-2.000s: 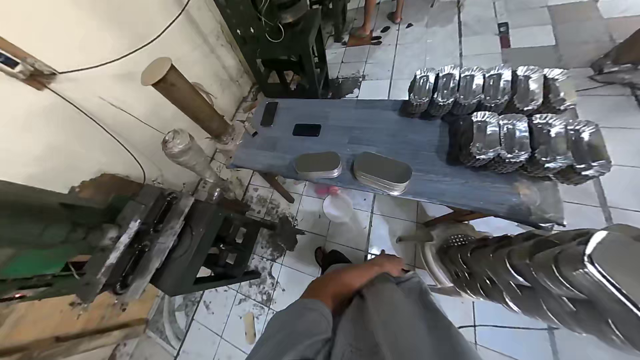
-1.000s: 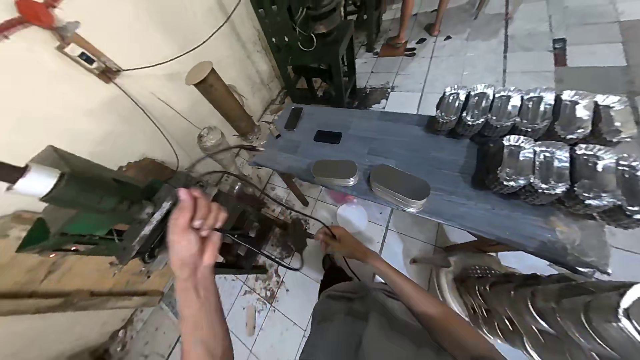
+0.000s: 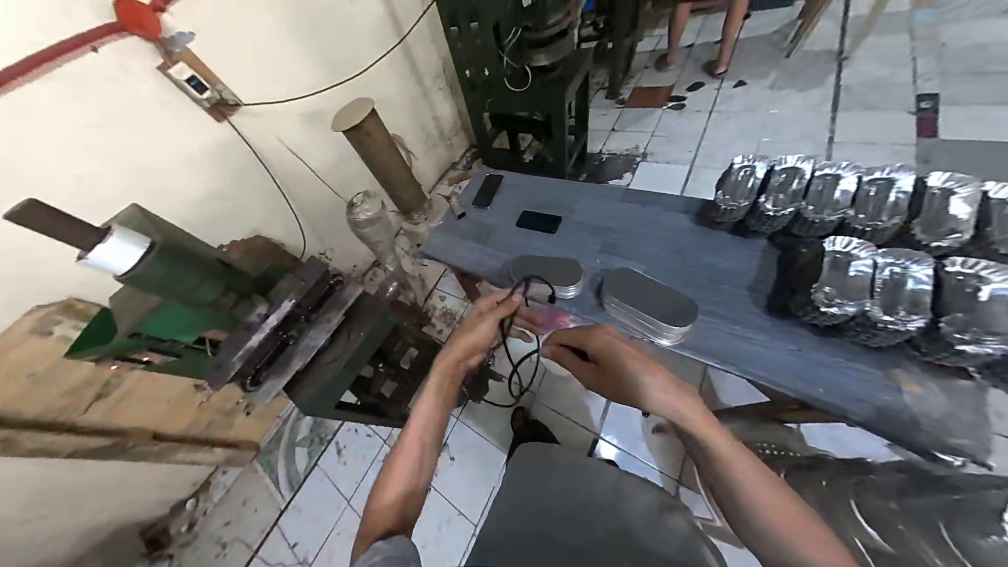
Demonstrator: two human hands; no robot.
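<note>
A thin black cable point(image 3: 513, 378) hangs in loops between my two hands, over the near edge of the blue-grey bench. My left hand point(image 3: 482, 327) grips part of it, close to a stack of oval metal plates point(image 3: 547, 272). The fingers of my right hand point(image 3: 594, 358) are pinched on the other side of the loops. Just beyond my right hand lies a second stack of oval plates point(image 3: 650, 303). Two dark phone-like slabs, one nearer point(image 3: 539, 222) and one farther point(image 3: 488, 190), lie flat on the bench.
Rows of stacked fluted metal molds point(image 3: 850, 276) cover the right of the bench point(image 3: 709, 260). A green press machine point(image 3: 315, 339) stands at left, below a wall switch point(image 3: 193, 83). A plastic bottle point(image 3: 368, 220) and a cylinder point(image 3: 382, 157) stand behind. Another person's legs point(image 3: 732, 39) show at the top.
My left hand has moved from beside the press to the bench's near edge, and the cable, stretched long before, now hangs in small loops. Two seconds ago no cable showed at my hands.
</note>
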